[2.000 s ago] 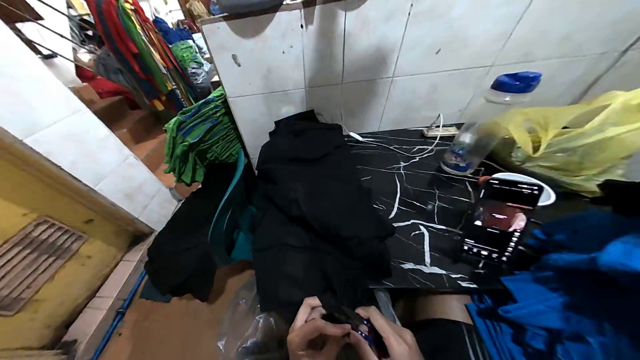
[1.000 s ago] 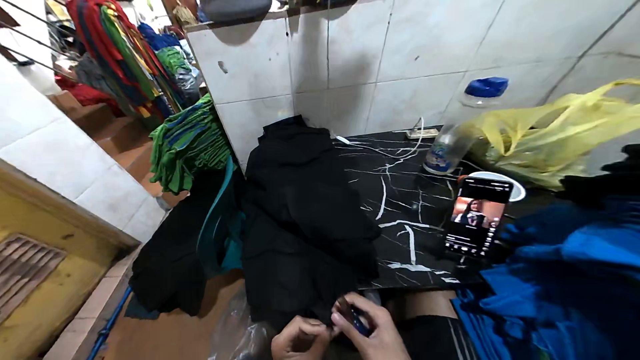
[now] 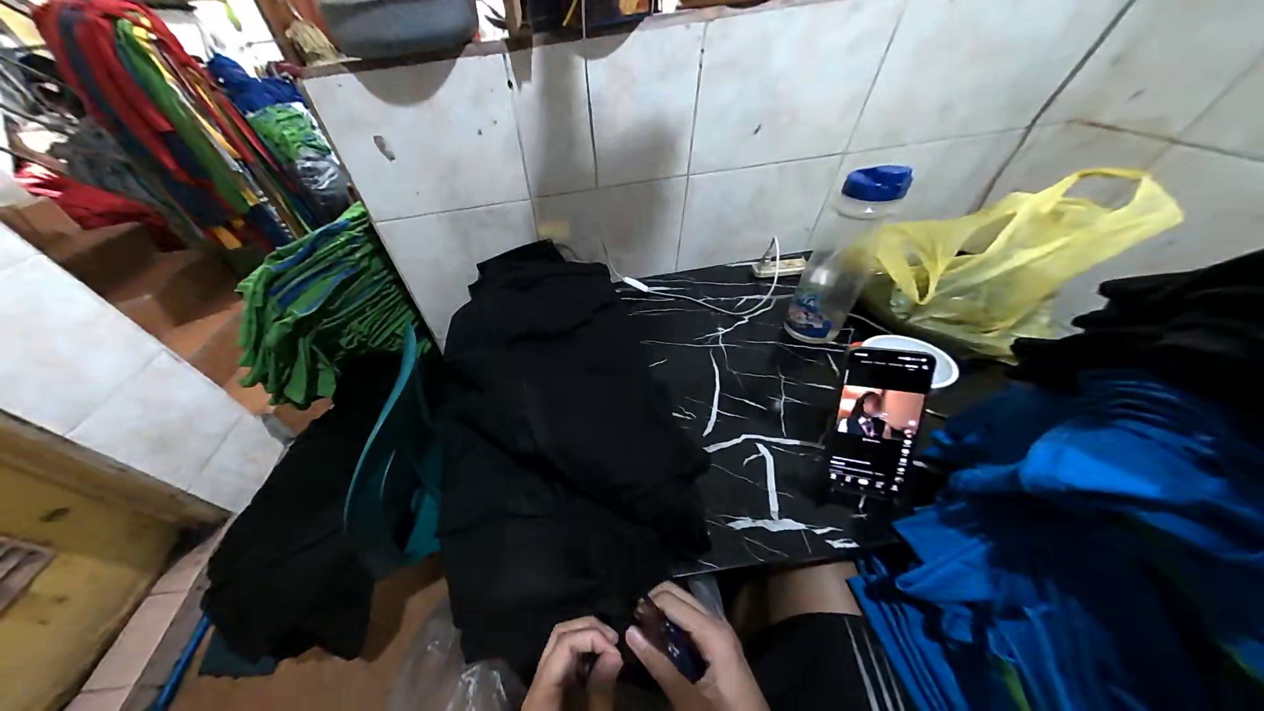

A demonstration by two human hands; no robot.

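Observation:
Black fabric garments (image 3: 573, 425) lie in a heap along the left part of a black marble-patterned table (image 3: 750, 395) and hang over its front edge. My left hand (image 3: 578, 662) is at the bottom, its fingers curled near the hanging black cloth; whether it pinches some cloth cannot be told. Just right of it, my right hand (image 3: 696, 647) holds a small dark tool (image 3: 671, 637), perhaps thread snips, in its palm and fingers. The tool's tip is too dark to make out. The two hands are close but apart.
A phone (image 3: 879, 425) with a lit screen leans by a white plate (image 3: 938, 360). Behind stand a clear bottle (image 3: 829, 267) and a yellow plastic bag (image 3: 1027, 267). Blue garments (image 3: 1096, 543) pile at right. A teal chair (image 3: 380, 444), black cloth and folded green garments (image 3: 316, 306) are at left.
The hands stay low at the table's front edge. They were closer together two seconds ago, and the small dark tool remains in my right hand.

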